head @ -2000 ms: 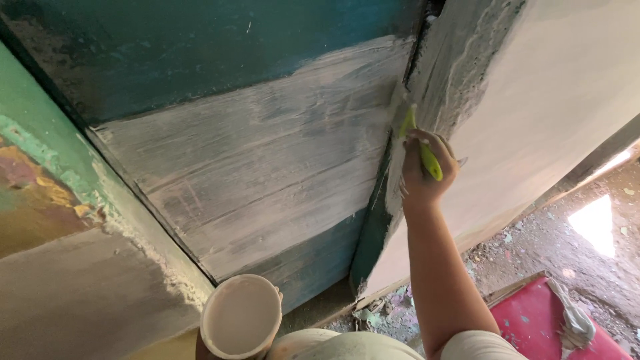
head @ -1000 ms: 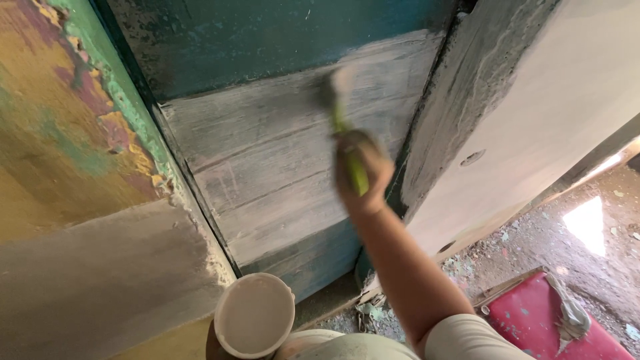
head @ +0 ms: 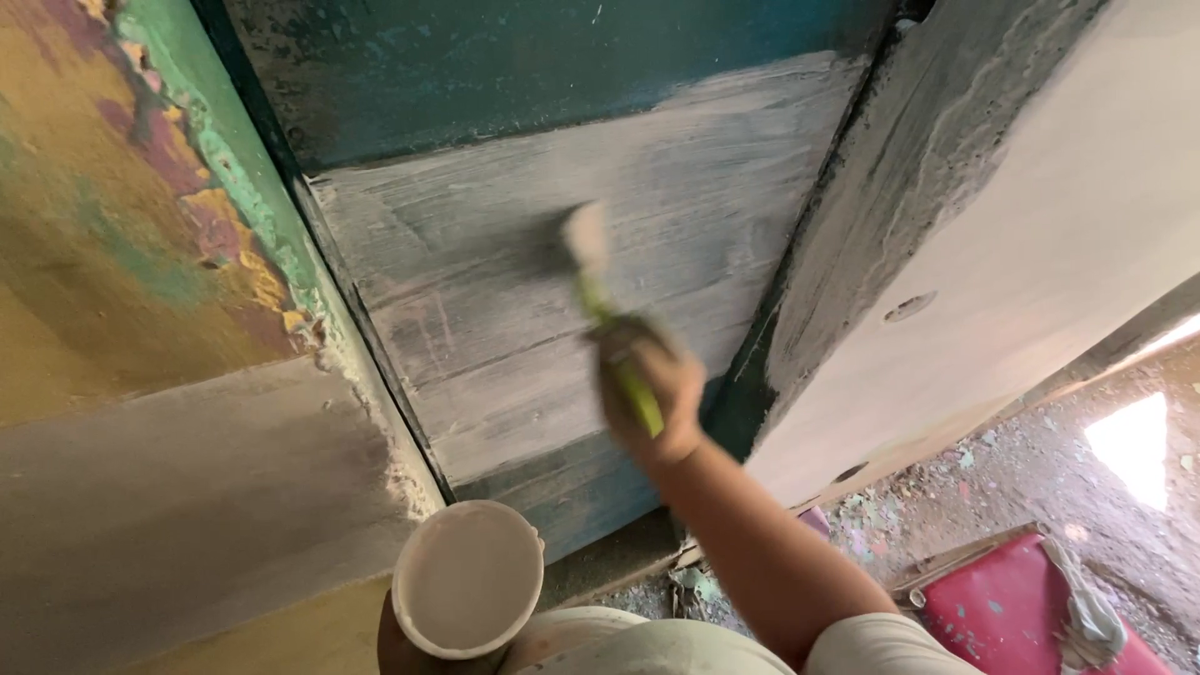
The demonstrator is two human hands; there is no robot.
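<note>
My right hand (head: 647, 389) grips the green handle of a paintbrush (head: 589, 239), blurred by motion, its pale bristles up against the middle of the whitened band on a door panel (head: 506, 347). Teal paint shows on the panel above and below that band. At the bottom, my left hand (head: 398, 637) is mostly hidden behind a round plastic tub (head: 467, 579) of off-white paint, which it holds upright with the opening facing me.
On the left stands a wall with peeling ochre and green paint (head: 141, 216). A pale wall (head: 994, 281) with a grey edge is on the right. Paint flakes litter the floor (head: 937, 478), where a red object (head: 1003, 600) lies with a whitish cloth (head: 1092, 609).
From the panel's right edge, my right hand with the brush has moved left to the middle of the whitened band. The tub stays in my left hand. The view has shifted left.
</note>
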